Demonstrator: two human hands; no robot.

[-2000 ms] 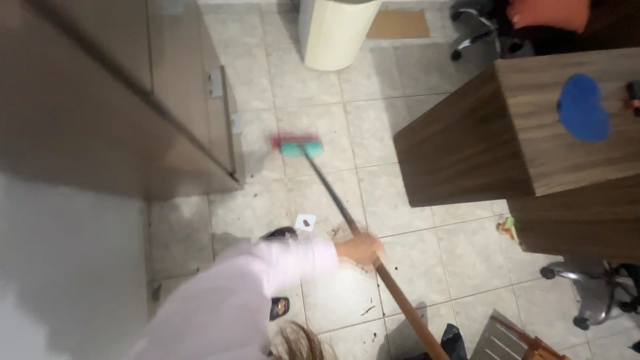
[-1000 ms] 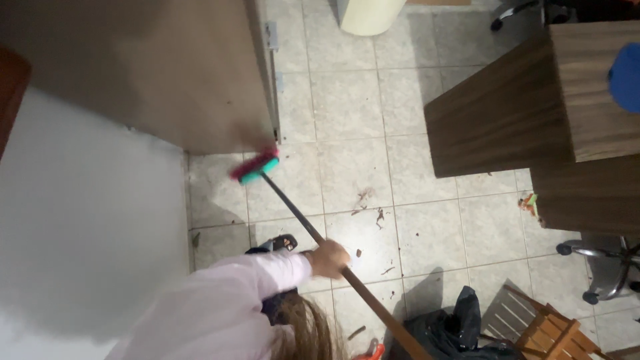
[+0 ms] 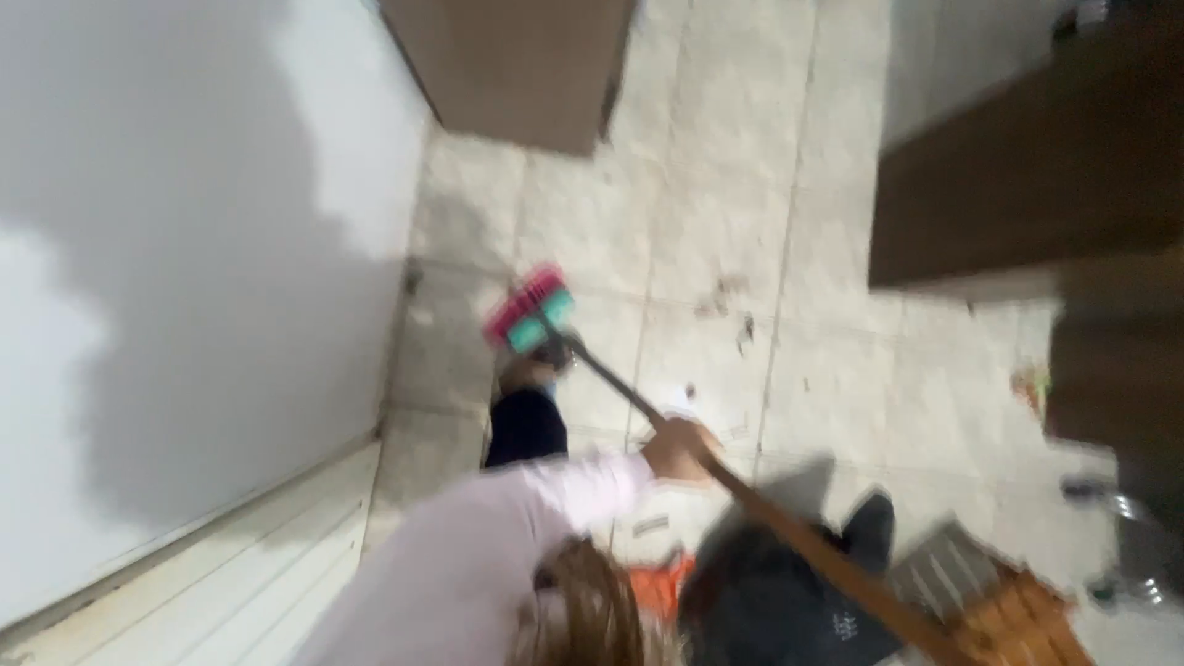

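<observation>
My left hand (image 3: 683, 450), at the end of a pale pink sleeve, is closed around the handle of a broom (image 3: 795, 527). The handle slants from the lower right up to the broom head (image 3: 532, 310), which is pink and teal and rests on the tiled floor just past my foot (image 3: 532, 370). Motion blurs the head and its bristles. Small dark bits of debris (image 3: 745, 333) lie on the tiles right of the broom head. My right hand is not visible; the handle's far end leaves the frame at the lower right.
A white wall (image 3: 203, 277) bounds the left side, with a brown cabinet (image 3: 518, 74) at the top. Dark wood desk furniture (image 3: 1017, 185) stands at right. Near the bottom are a black plastic bag (image 3: 777, 592), an orange item (image 3: 661, 587) and a slatted wooden piece (image 3: 1017, 620).
The broom head has moved from the open floor by the cabinet, past the cabinet's corner, to beside my foot. My left hand has stayed on the handle. The view has shifted toward the wall.
</observation>
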